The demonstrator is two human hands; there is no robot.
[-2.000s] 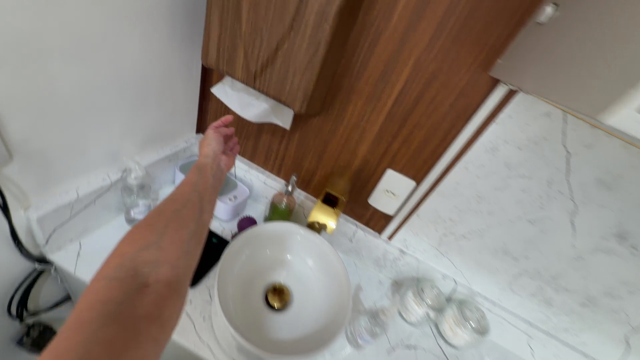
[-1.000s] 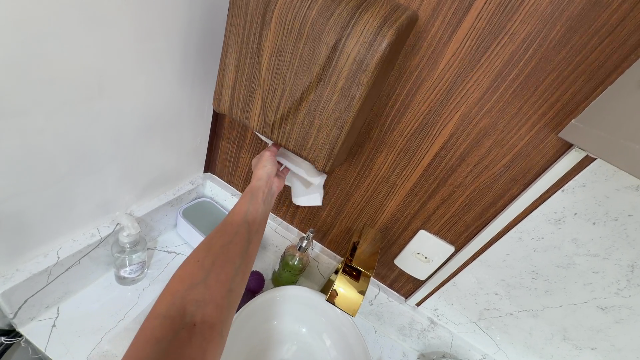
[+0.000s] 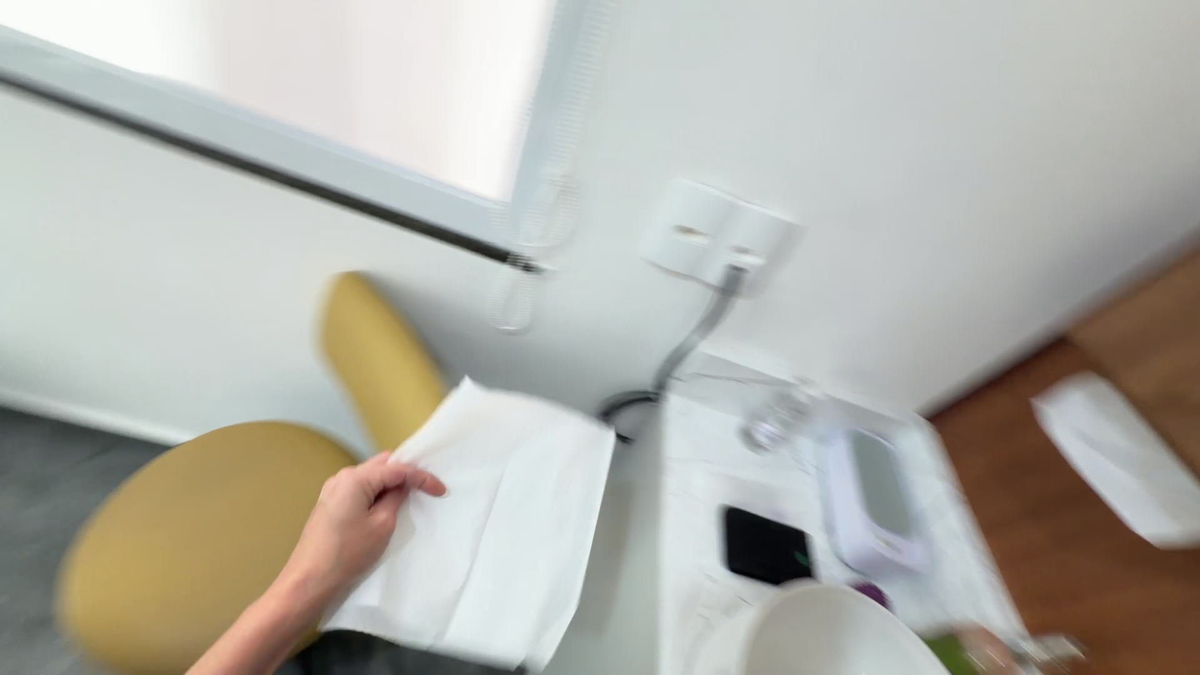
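My left hand (image 3: 361, 506) reaches in from the lower left and pinches the left edge of a white paper towel (image 3: 506, 525), thumb on top. The sheet hangs spread out with visible fold lines, left of the marble counter. Another paper towel (image 3: 1116, 459) sticks out at the right, in front of the wood panelling. My right hand is not in view.
The marble counter (image 3: 689, 619) holds a round white basin (image 3: 834, 637), a black flat device (image 3: 764, 544), a pale purple-white box (image 3: 872, 497), a clear bottle (image 3: 778, 417) and a green soap dispenser (image 3: 952, 652). A yellow chair (image 3: 216, 525) stands left. A cable (image 3: 698, 333) hangs from a wall outlet (image 3: 722, 234).
My left hand has left the wooden towel dispenser, where it gripped a towel one second ago, and now holds a sheet beside the counter. The view has swung left.
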